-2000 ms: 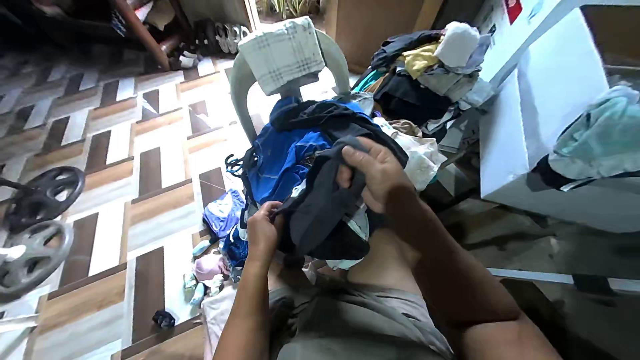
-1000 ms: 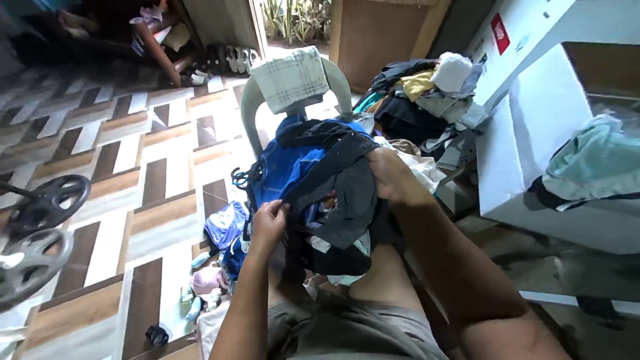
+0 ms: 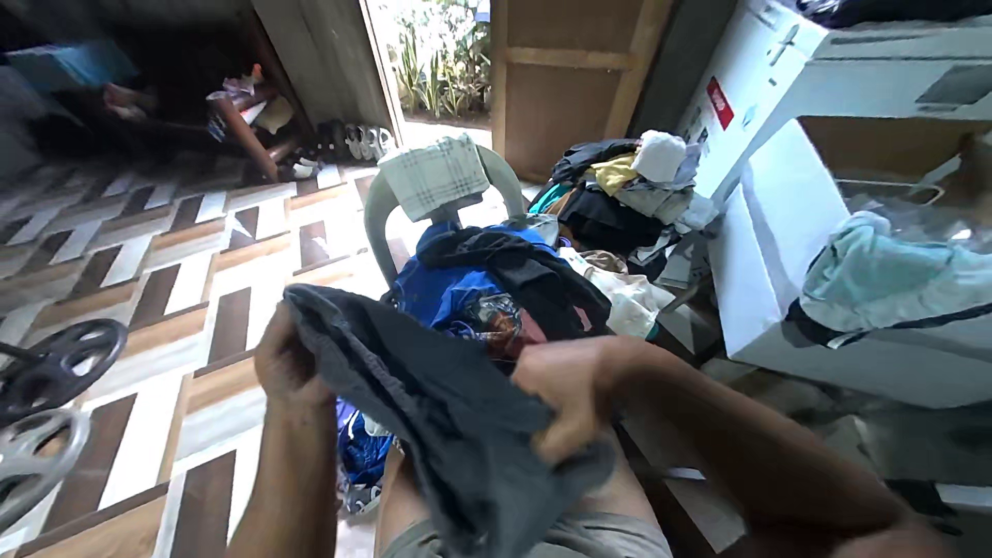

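Observation:
A dark grey cloth garment (image 3: 449,403) hangs between my two hands, over my lap. Its upper left corner is held by my left hand (image 3: 288,360), whose fingers are partly hidden behind the fabric. Against the garment's right part lies my right hand (image 3: 564,395), blurred, with its fingers curled at the cloth. Just beyond is a heap of clothes on a plastic chair (image 3: 377,225), with a blue garment (image 3: 442,287) and a black garment (image 3: 535,275) on top. A checked white cloth (image 3: 435,177) drapes over the chair's backrest.
Another clothes pile (image 3: 620,201) stands behind at the right. An open white box (image 3: 783,256) with a pale green cloth (image 3: 891,260) over its edge is at the right. Wheels (image 3: 85,356) stand at the left edge. Shoes (image 3: 364,142) sit near the doorway.
The dark grey garment has been lifted off the heap to the left and toward me, baring the black and blue clothes. My left hand has moved left with it. The view has tilted up.

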